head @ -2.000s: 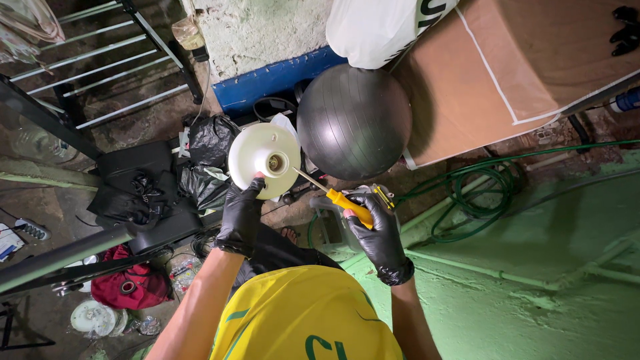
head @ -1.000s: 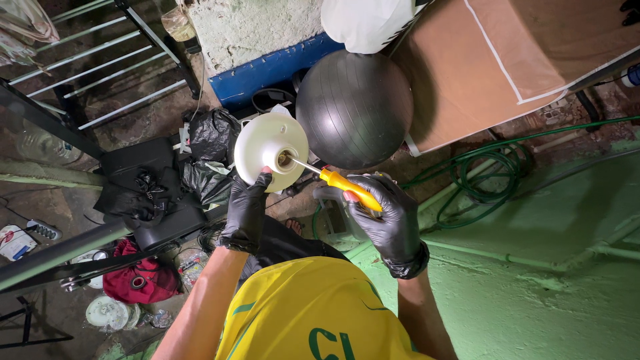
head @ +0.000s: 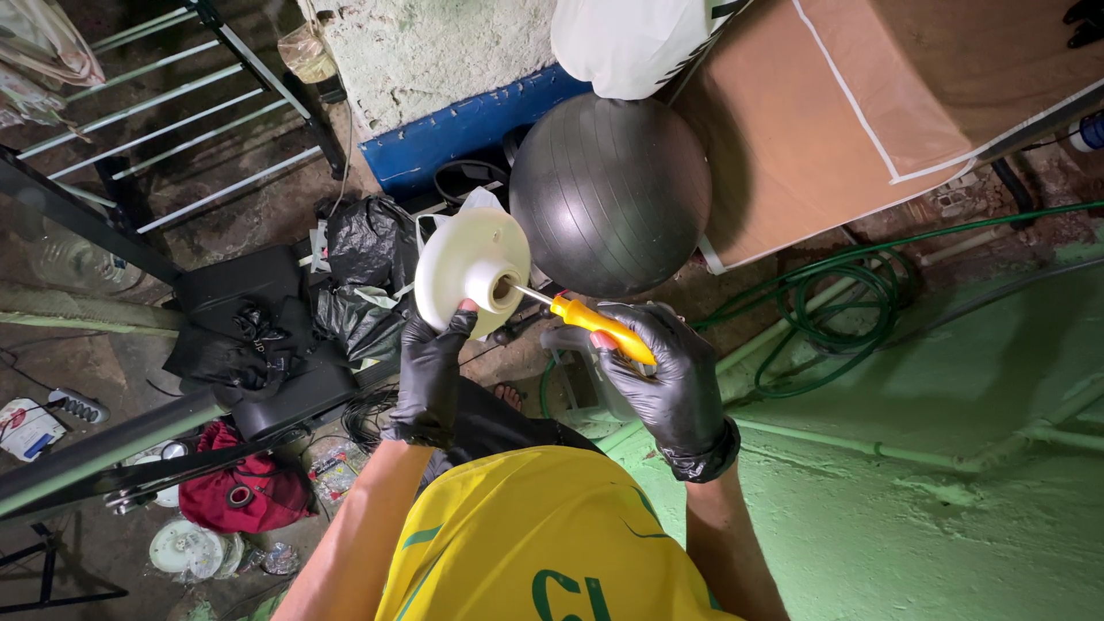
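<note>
My left hand, in a black glove with a bare thumb tip, grips the lower rim of a white round lamp holder with a raised central socket. The socket faces right, toward my other hand. My right hand, gloved in black too, holds a screwdriver by its yellow handle. The metal shaft points up and left, and its tip is inside the socket's mouth, where I cannot see what it touches.
Beyond the hands are a dark exercise ball, black plastic bags and a brown-covered surface. A green hose lies coiled at right. At lower left are a red bag, a black metal bar and white round plates.
The screwdriver tip has gone from beside the socket two seconds ago to inside its mouth. The lamp holder has tilted so that its socket faces more to the right.
</note>
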